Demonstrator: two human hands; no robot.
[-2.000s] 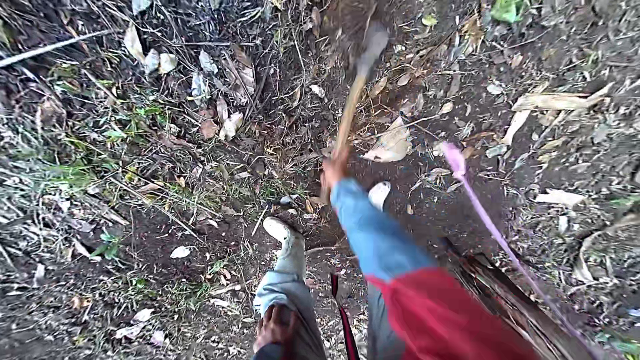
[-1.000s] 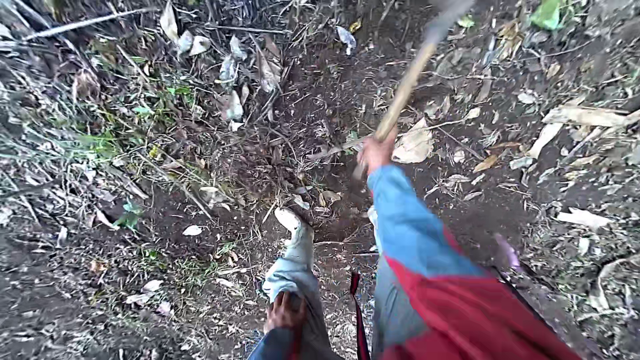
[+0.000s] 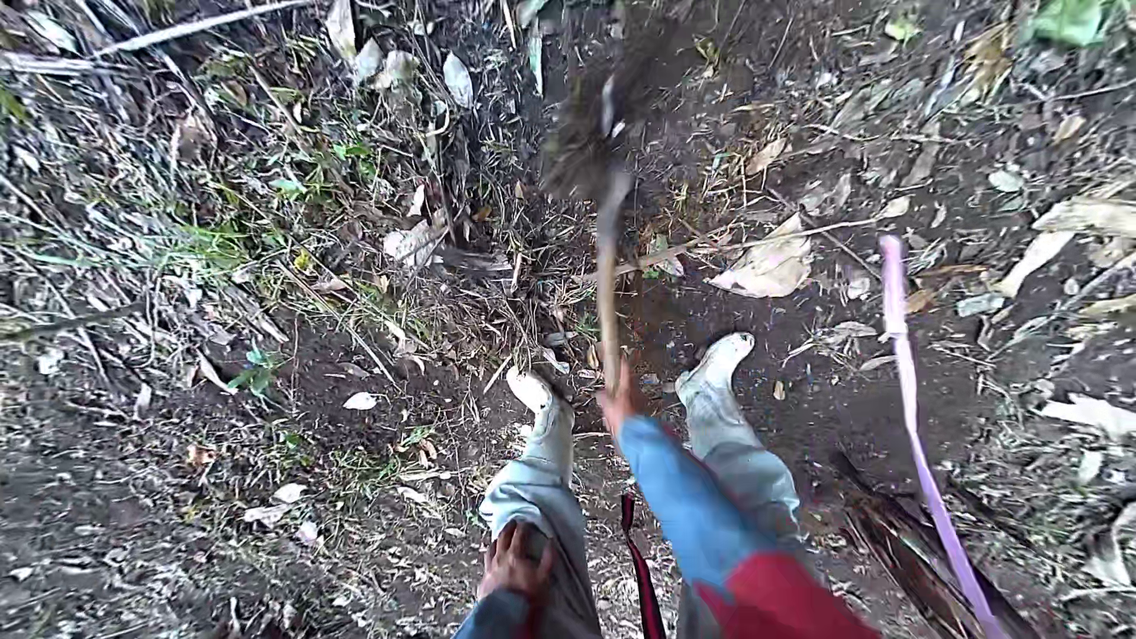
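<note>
My right hand is closed around the wooden handle of a long-handled digging tool, which points away from me over the soil. The tool's far end is blurred, and a dark clump of soil hides part of it, so its exact kind cannot be told. My left hand rests on my left thigh with its fingers spread and holds nothing. Both my feet, in pale muddy boots, stand on the ground just short of the hand on the handle.
Dry leaves and grass litter cover the ground at left. A large dry leaf lies right of the handle. A pink-purple strap or pole slants down the right side beside a dark split log. A red and black strap hangs between my legs.
The tool has swung from the upper right toward the middle, and a dark clump of soil now shows at its far end. My left hand has stayed on the thigh.
</note>
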